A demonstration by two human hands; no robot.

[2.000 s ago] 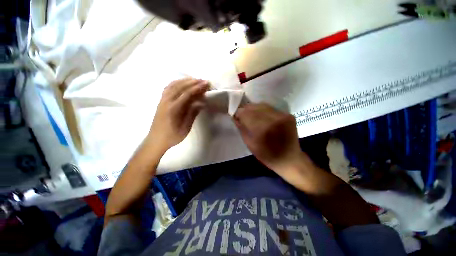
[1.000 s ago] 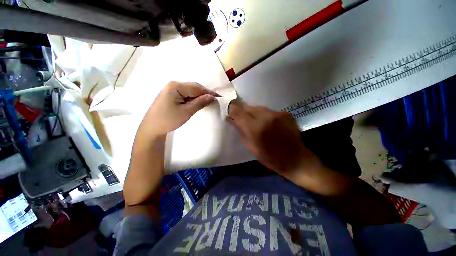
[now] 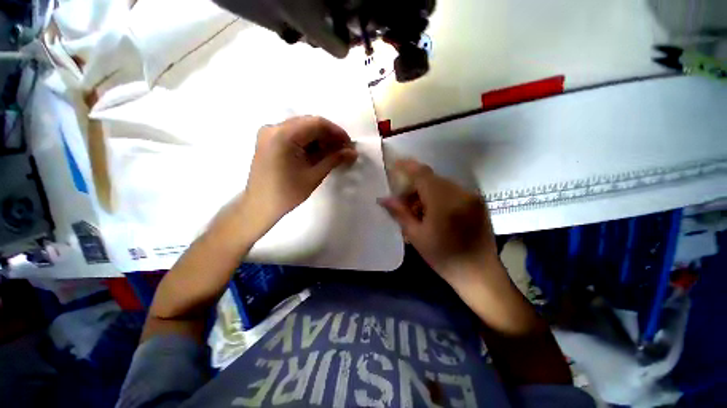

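Note:
A white garment piece lies over the left and middle of the table, its right edge straight and its near corner rounded and hanging at the table's front edge. My left hand is above it, with thumb and fingers pinching the cloth near its right edge. My right hand is at that edge, fingers curled and slightly blurred, fingertips touching the cloth; whether it grips cannot be told. The dark machine head is beyond my hands, with presser foot and needle hard to make out.
A red tape marker lies along the seam of the bed. A printed ruler runs along the front edge of the white table. Green snips lie far right. Blue crates stand below. Bunched cloth is at far left.
The small fold held between both hands has opened; the cloth edge now lies straight. My right hand has moved slightly nearer my body and away from my left. The camera view has shifted.

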